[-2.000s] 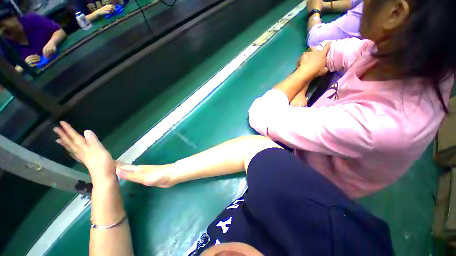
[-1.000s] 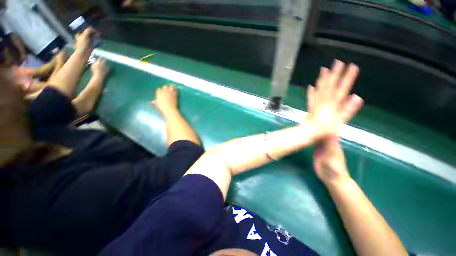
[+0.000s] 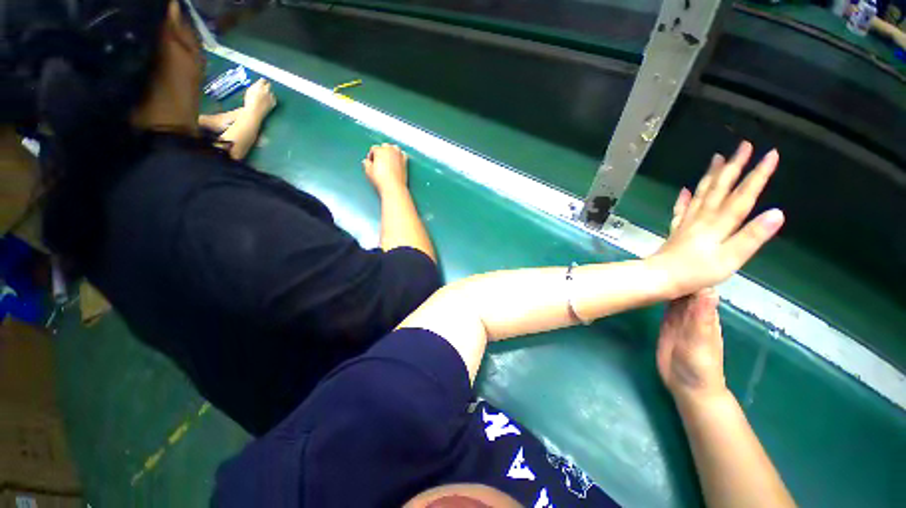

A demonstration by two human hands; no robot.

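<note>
My left hand (image 3: 710,238), with a thin bracelet (image 3: 573,293) on the forearm, is raised over the bench edge strip at the right. Its fingers are spread and it holds nothing. My right hand (image 3: 693,347) is just below it, touching it near the heel of the palm. The fingers of my right hand are partly hidden behind my left hand. Both forearms are over the glossy green bench top (image 3: 586,397). No tool or part shows at either hand.
A slanted metal post (image 3: 646,119) stands at the white edge strip (image 3: 477,177), left of my hands. The dark conveyor (image 3: 497,84) lies beyond. A person in black (image 3: 238,258) sits close at my left, forearm on the bench. Cartons (image 3: 30,397) are at the far left.
Since the oldest frame, the view has turned from the pink-clothed neighbour to the left side. My hands stay in contact. Since the middle frame, they show slightly further right and lower.
</note>
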